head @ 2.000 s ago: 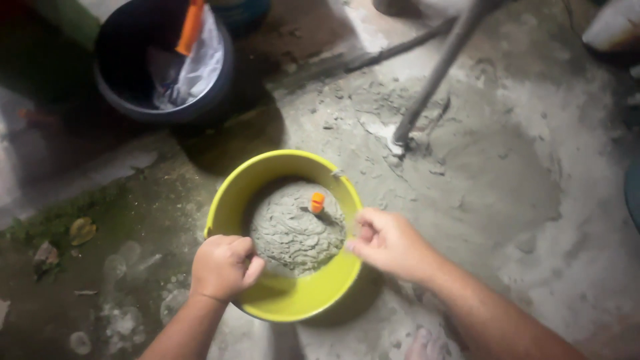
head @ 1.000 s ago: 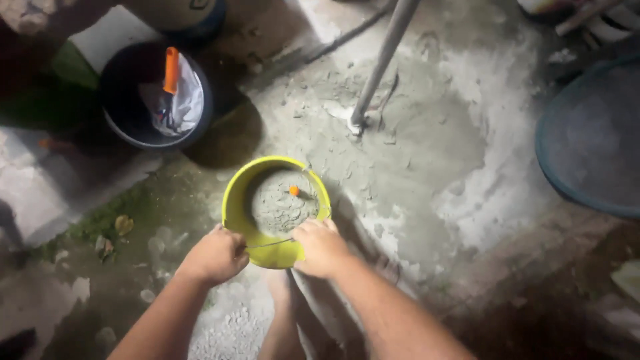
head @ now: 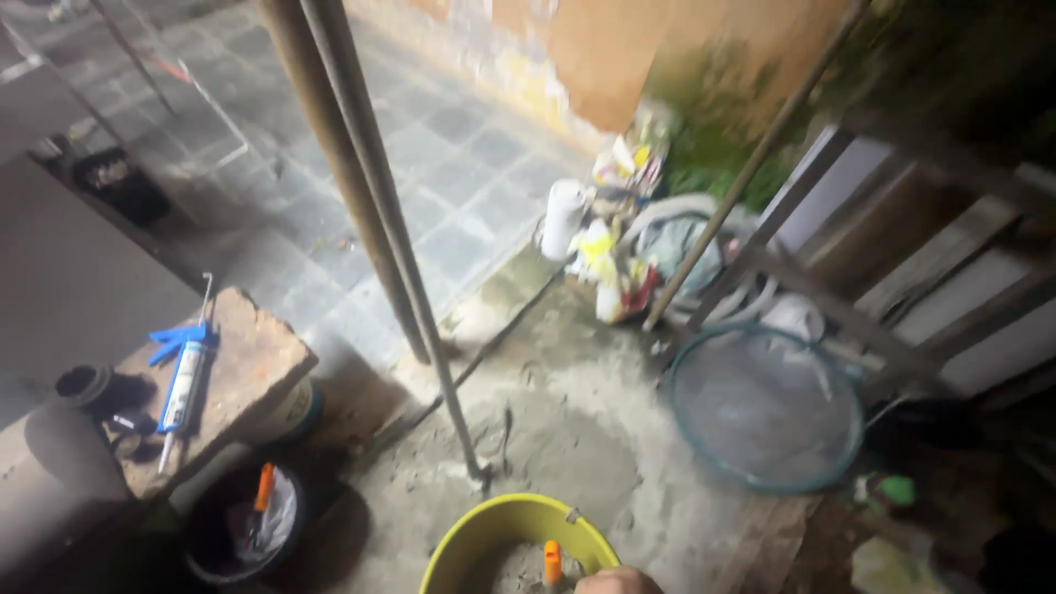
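Note:
A yellow-green plastic bucket (head: 462, 540) stands at the bottom edge, partly cut off by the frame. Grey wet mortar (head: 516, 569) lies in it, and an orange tool handle (head: 553, 563) sticks up out of the mortar. Beside that handle, at the bucket's right side, part of one hand, seemingly my right hand (head: 619, 580), shows at the bottom edge; its fingers are mostly hidden, so its grip is unclear. My left hand is out of the frame.
A dark bucket (head: 194, 553) with an orange-handled tool stands left. Poles (head: 388, 198) rise centrally. A blue caulking gun (head: 183, 371) lies on a slab (head: 247, 346). A round sieve (head: 767, 404) and rubbish (head: 610, 247) lie right, near wooden framing (head: 874, 330).
The view has swung up toward the yard and wall. Earlier both hands were at the yellow-green bucket; now the left is out of view and only part of one hand shows.

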